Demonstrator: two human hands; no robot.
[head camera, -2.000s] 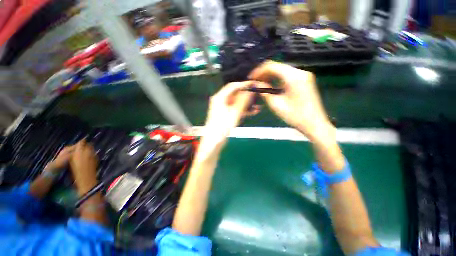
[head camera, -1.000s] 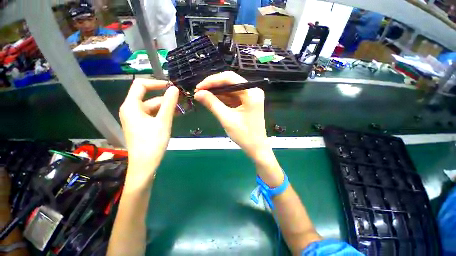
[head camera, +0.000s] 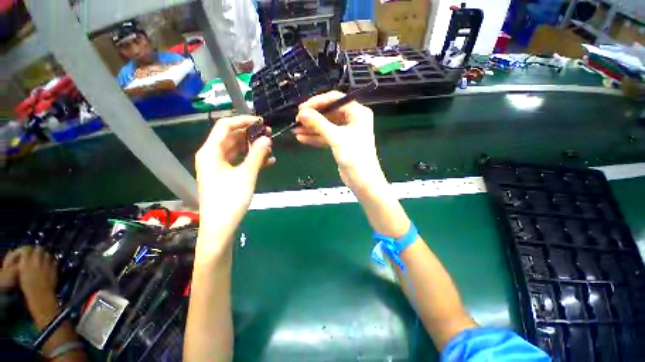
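Observation:
My left hand (head camera: 230, 164) is raised over the conveyor belt and pinches a small dark electronic module (head camera: 255, 131) between thumb and fingers. My right hand (head camera: 344, 138) holds a slim dark tool (head camera: 348, 97) like a pen; its thin tip points left at the module, and whether it touches cannot be told. A blue wrist strap (head camera: 396, 245) is around my right wrist. Both hands are bare.
A black component tray (head camera: 576, 254) lies at right. Small parts (head camera: 424, 167) lie on the green belt (head camera: 452, 127) beyond the white strip (head camera: 318, 197). Black items and cables fill the left, near another person's hands (head camera: 35, 276). A person sits across the belt; a grey upright (head camera: 117, 106) stands left.
The view has shifted left. The tool, earlier held nearly level, now slants with its tip toward the module. The module shows more clearly in my left fingers. Another person's hands are visible again at left.

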